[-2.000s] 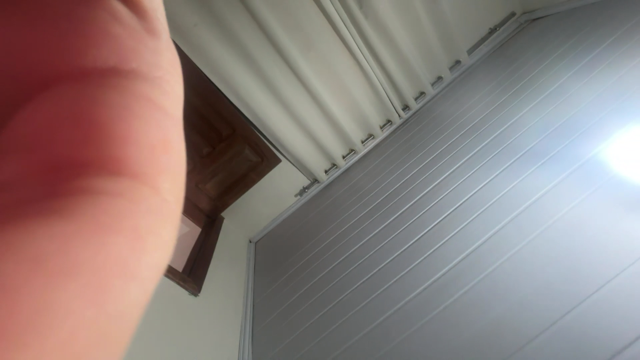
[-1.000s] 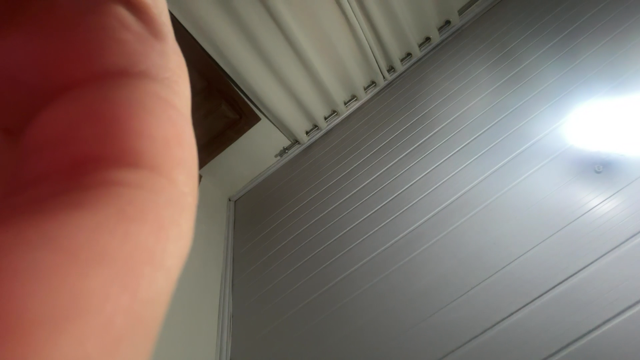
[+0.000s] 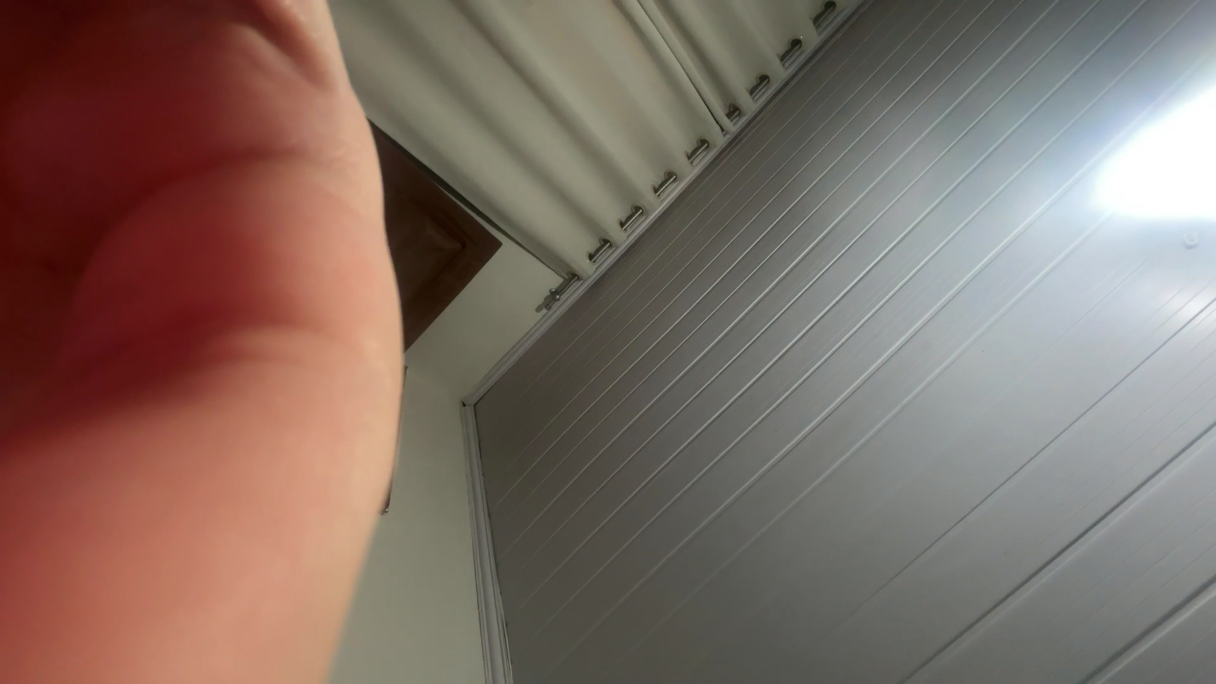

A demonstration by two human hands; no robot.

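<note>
A bare hand, seemingly my left hand (image 3: 209, 380), fills the left side of the head view. It is very close to the lens and blurred, with skin creases showing. Its fingertips lie outside the frame, so its pose and anything it holds cannot be told. Nothing shows of my right hand. Beyond the visible hand's edge are a pale curtain (image 3: 532, 114) and a brown wooden panel (image 3: 432, 237), partly covered by the hand.
A grey ceiling of narrow panels (image 3: 760, 408) spans the right side, with a bright lamp (image 3: 1168, 161) at the right edge. Metal rings line the curtain's edge by the ceiling. A pale wall (image 3: 418, 570) meets the ceiling trim (image 3: 484, 570).
The blurred hand reaches slightly farther right across the view and covers more of the brown wooden panel. The view has shifted over the ceiling.
</note>
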